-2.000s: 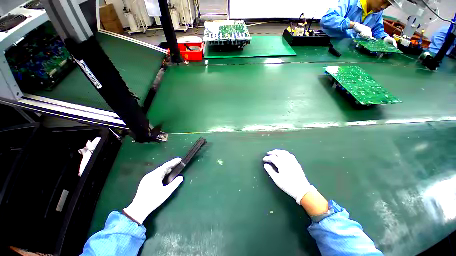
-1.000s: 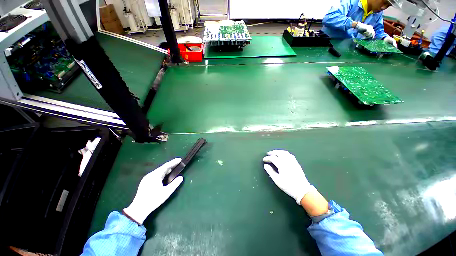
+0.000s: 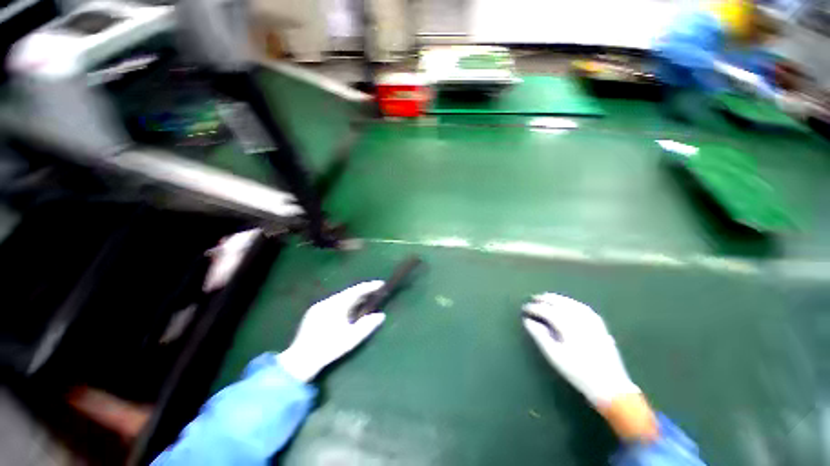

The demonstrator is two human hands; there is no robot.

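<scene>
The frame is blurred. My left hand [image 3: 339, 328], in a white glove, is closed around the near end of black hold-down bars [image 3: 397, 280]. The bars lie slanted on the green bench [image 3: 455, 382], their far end pointing away to the right; I cannot tell how many there are. My right hand [image 3: 575, 344], also in a white glove, rests on the bench to the right, fingers curled, with no object visible in it. Its palm side is hidden.
Black totes [image 3: 196, 364] stand at the left, a white item [image 3: 229, 259] on them. A dark post [image 3: 289, 159] rises at the bench's left. A green circuit board [image 3: 742, 187] lies far right. A red bin [image 3: 403, 96] and a person in blue [image 3: 689, 59] are behind.
The whole view has swung left and blurred, so the scene sits farther right in the picture. My left hand still holds the bars; both hands keep about the same places on the bench.
</scene>
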